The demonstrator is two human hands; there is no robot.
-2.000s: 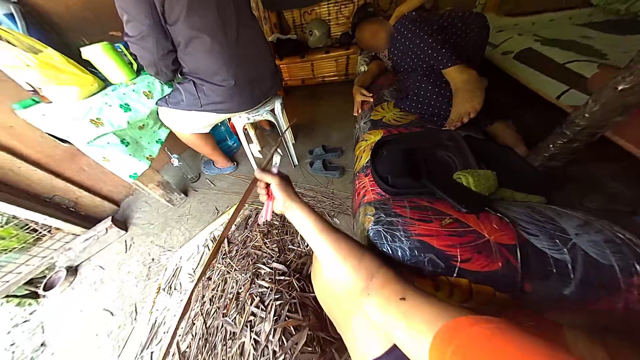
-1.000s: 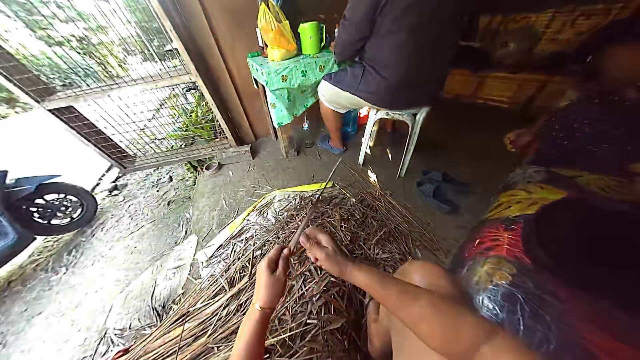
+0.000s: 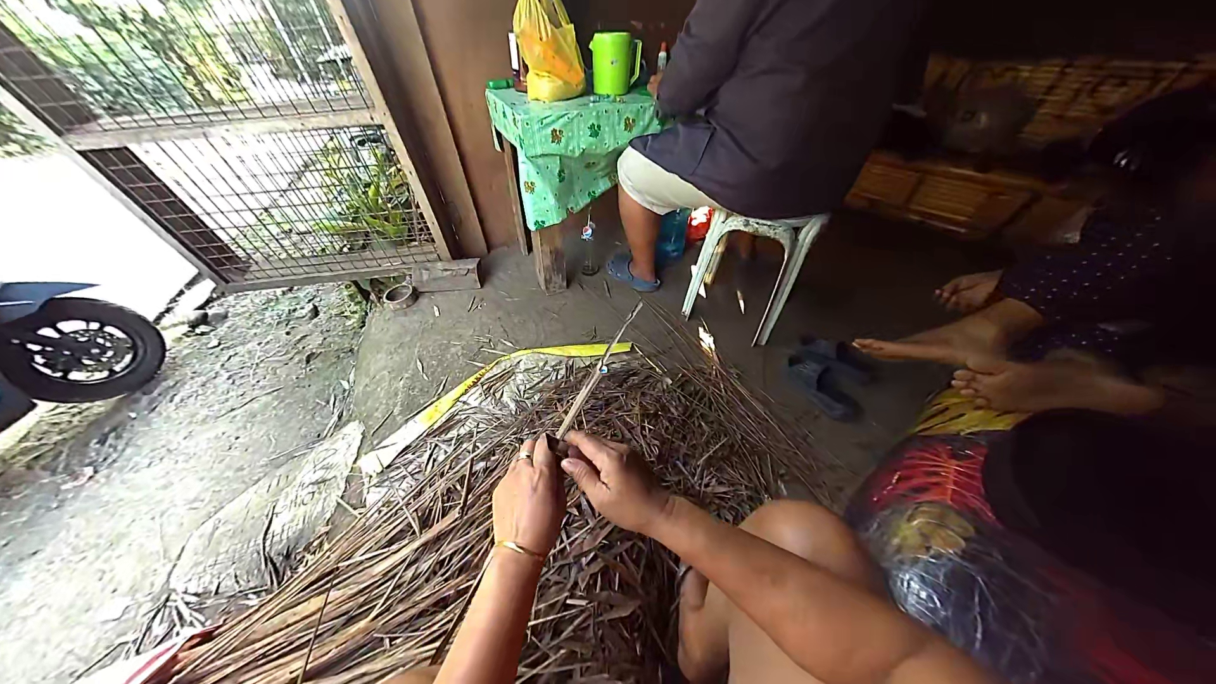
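My left hand (image 3: 529, 499), with a ring and a thin bracelet, grips the near end of a long, narrow dried strip (image 3: 597, 375). Against it, my right hand (image 3: 613, 475) pinches the same end with thumb and fingers; a small dark piece shows between the hands, too hidden to name. The strip points up and away from me. Beneath both hands lies a wide heap of dry brown stalks and leaf scraps (image 3: 608, 589), partly on a pale woven sheet with a yellow edge (image 3: 456, 394).
A person (image 3: 769, 104) sits on a white plastic stool (image 3: 750, 228) beside a cloth-covered table (image 3: 560, 142). Another person's bare feet (image 3: 997, 366) are at the right, above a wrapped colourful bundle (image 3: 931, 503). Slippers (image 3: 826, 375), a wire-mesh gate (image 3: 237, 161) and a motorcycle wheel (image 3: 85, 350) also show.
Two seconds ago my right hand was stretched forward holding something with a pink handle. Both hands are now together at the strip, as they were a second ago. The view has swung left.
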